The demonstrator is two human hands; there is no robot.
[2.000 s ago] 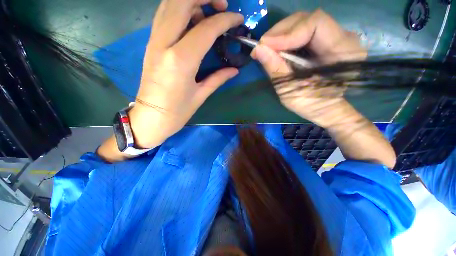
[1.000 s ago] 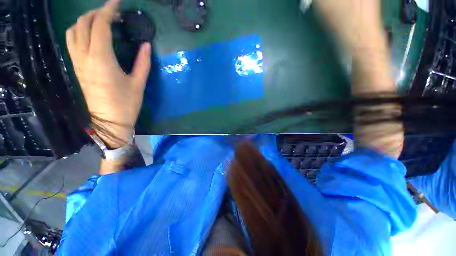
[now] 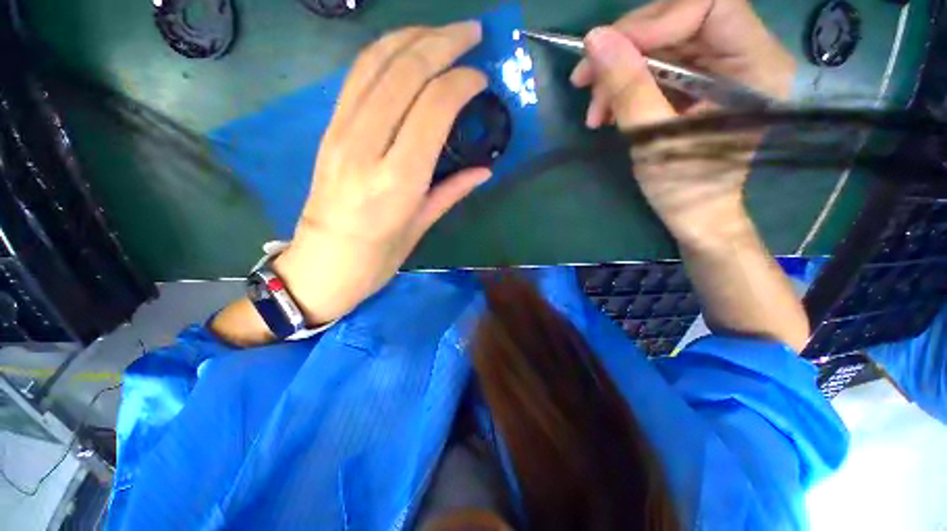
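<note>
A round black plastic part (image 3: 480, 132) lies on the blue backing sheet (image 3: 275, 156) in the upper middle. My left hand (image 3: 389, 145) holds this part between thumb and fingers, its fingertips resting on the sheet. My right hand (image 3: 685, 93) holds silver tweezers (image 3: 675, 75) like a pen. The tweezer tip is at the sheet's upper right edge, beside small bright white spots (image 3: 519, 78). Whether the tip grips anything is too small to tell.
Loose round black parts lie at the upper left (image 3: 195, 23), at the top edge (image 3: 332, 3) and at the upper right (image 3: 834, 31). Black trays (image 3: 62, 187) stand at the left and right. Dark hair strands cross the right wrist. The green bench (image 3: 582, 218) ends at my blue sleeves.
My left hand has moved right from the left side and now holds a black part on the sheet. My right hand has come down and left with the tweezers to the sheet.
</note>
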